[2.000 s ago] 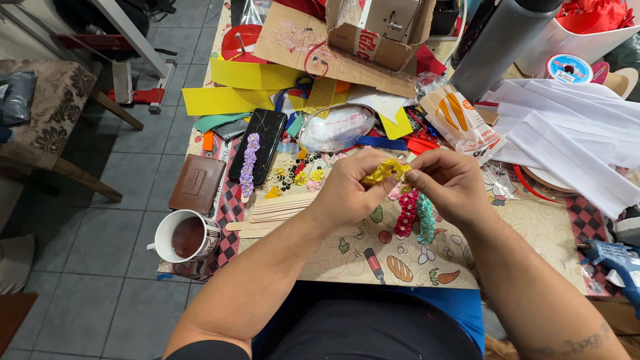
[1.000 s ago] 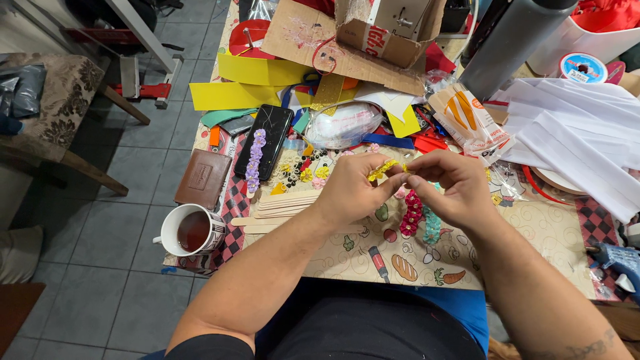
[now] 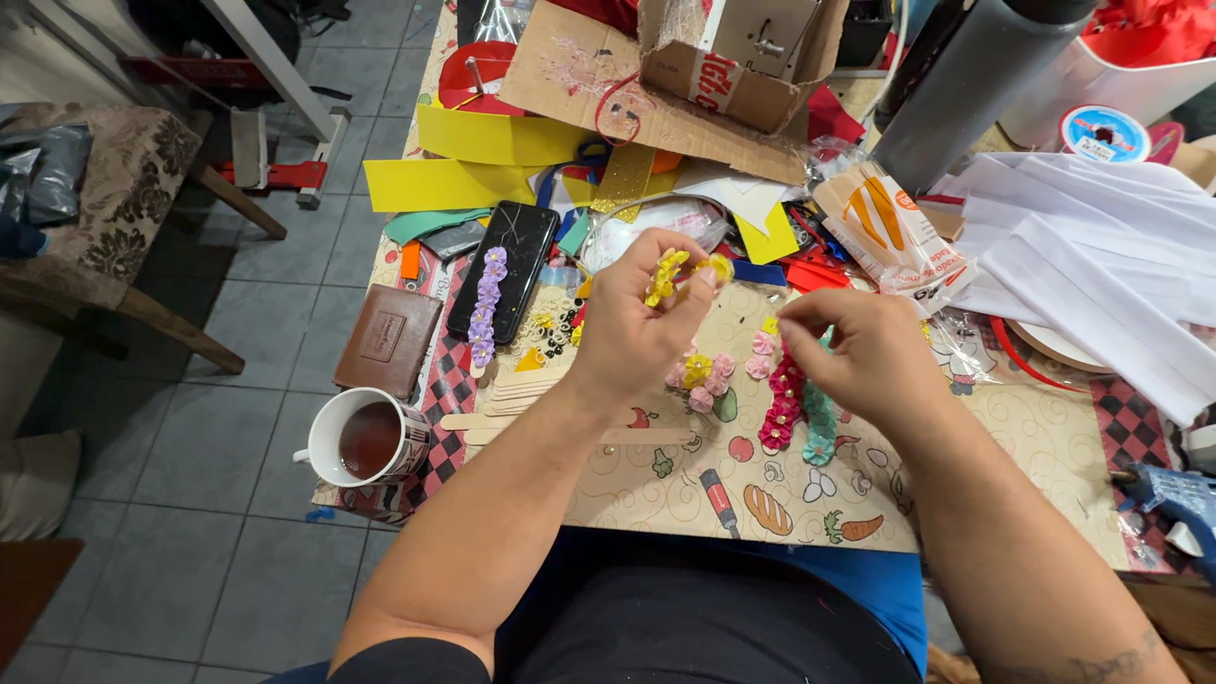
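Observation:
My left hand point(image 3: 646, 323) holds a yellow flower strip point(image 3: 668, 275) between its fingers. My right hand point(image 3: 850, 347) is apart from it, to the right, thumb near the forefinger; a small yellow piece point(image 3: 770, 325) shows at its fingertips, and whether it is gripped is unclear. Below the right hand lie a magenta flower strip point(image 3: 781, 408) and a teal flower strip point(image 3: 818, 427). Pink flowers point(image 3: 722, 366) with one yellow flower point(image 3: 698, 368) lie between the hands. A purple flower strip point(image 3: 485, 304) rests on a black phone point(image 3: 518, 256). Wooden craft sticks point(image 3: 518, 394) lie left of my left forearm.
A mug of dark drink point(image 3: 366, 439) and a brown wallet point(image 3: 388, 339) stand and lie at the left edge. Behind are yellow sheets point(image 3: 456, 185), a cardboard box point(image 3: 741, 90) and a grey bottle point(image 3: 969, 85). White fabric point(image 3: 1064, 256) and a blue glue gun point(image 3: 1168, 503) are at right.
My hands, together over the yellow flowers before, are now apart. The left has turned upward with the yellow flowers, and the right has moved to the right, uncovering pink flowers on the table.

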